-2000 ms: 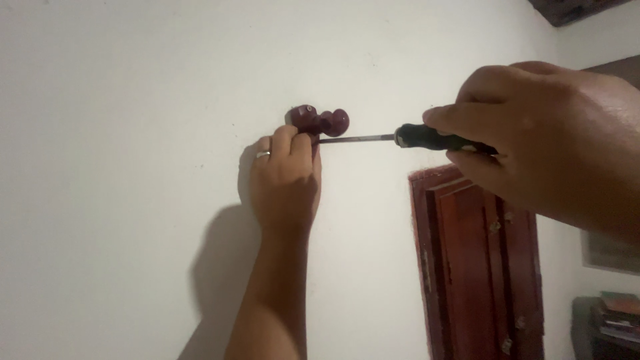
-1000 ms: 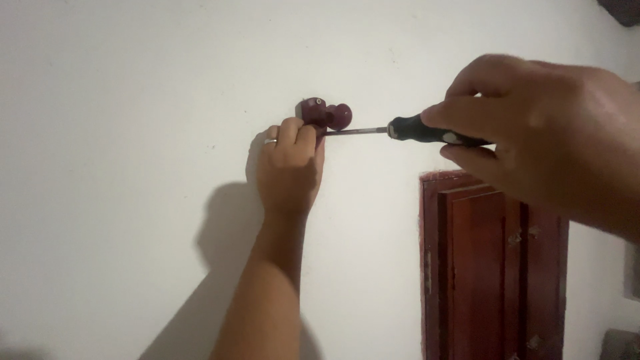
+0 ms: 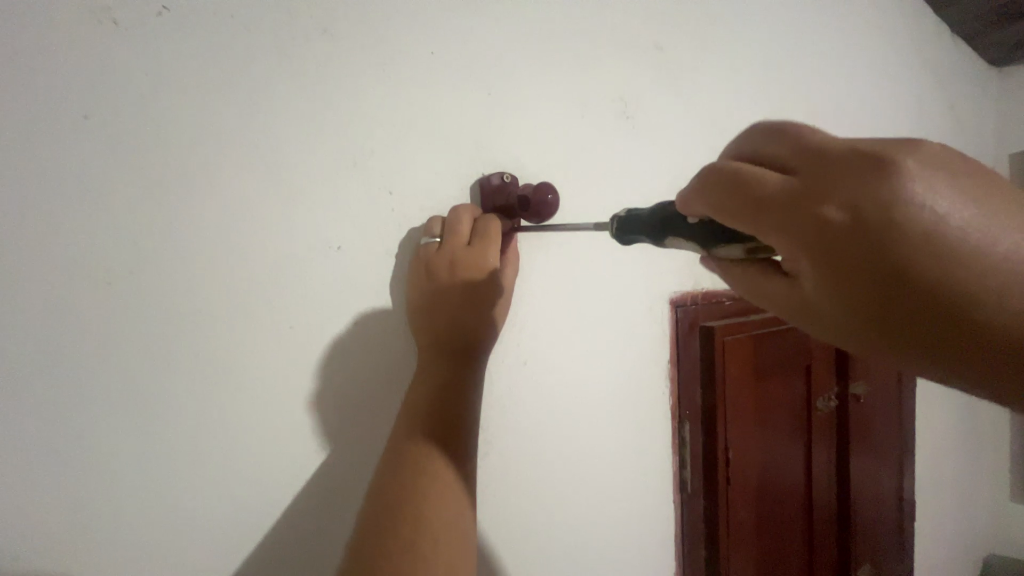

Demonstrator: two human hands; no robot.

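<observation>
A dark red, glossy fixture with a round knob (image 3: pixel 500 192) sits against the white wall, a small screw head visible on its upper part. Around its lower part are the fingers of my left hand (image 3: pixel 460 276), which wears a ring and hides part of the fixture. A screwdriver (image 3: pixel 664 224) with a black and pale handle lies in the grip of my right hand (image 3: pixel 848 216). Its metal shaft points left, and the tip meets the fixture close to my left fingers. The tip itself is too small to make out.
The white wall (image 3: pixel 200 200) fills most of the view. At the lower right is a reddish-brown wooden panelled door or shutter (image 3: pixel 768 448) in its frame, below my right hand. A dark surface (image 3: pixel 980 28) shows in the upper right corner.
The view has shifted somewhat. Both hands keep their holds, and the screwdriver stays against the fixture.
</observation>
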